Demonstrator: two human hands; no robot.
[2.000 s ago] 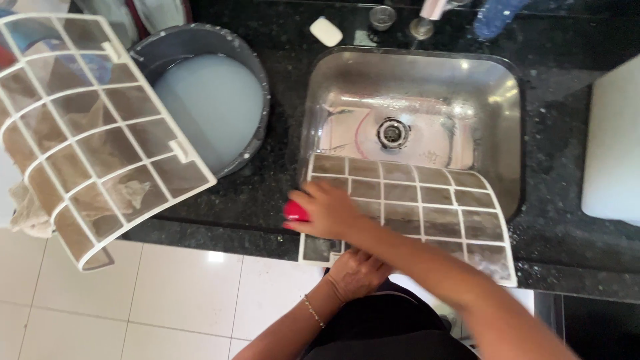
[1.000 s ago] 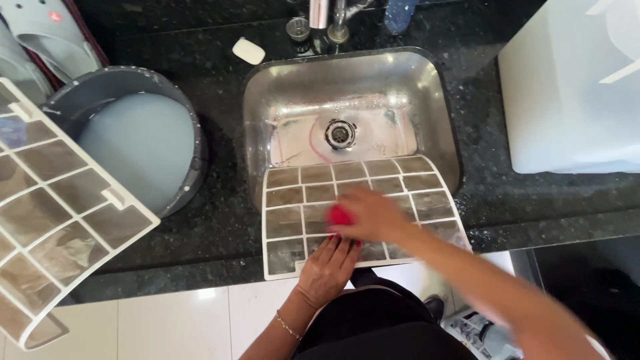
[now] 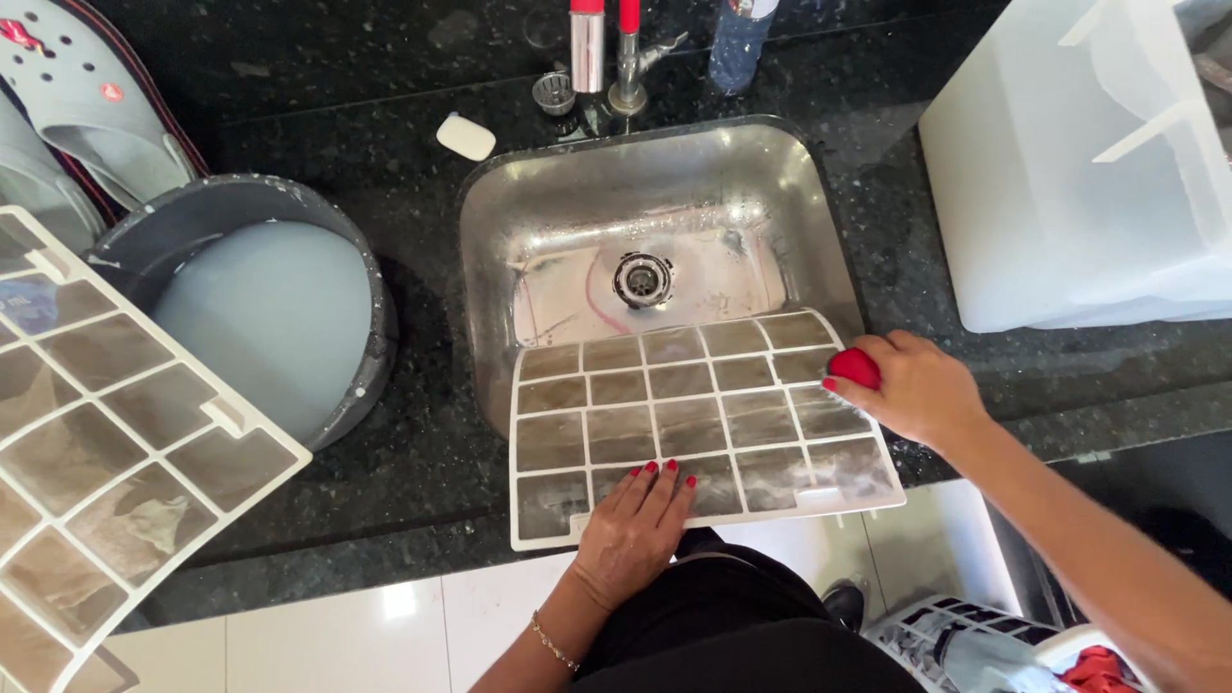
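A white-framed mesh air-conditioner filter lies over the front part of the stainless steel sink and the counter edge. My left hand rests on the filter's near edge, fingers spread flat over the mesh. At the filter's right edge, my right hand grips a red scrubbing brush, its bristles against the frame. A second mesh filter leans at the far left, partly over a dark bucket of cloudy water.
White soap, a sink strainer, a faucet and a blue bottle stand behind the sink. Light clogs are at the back left, a large translucent plastic container at the right. Below lies a laundry basket with clothes.
My right hand with the red brush has moved across the filter from its left side to its right edge. My left hand stays at the near edge. The view has shifted.
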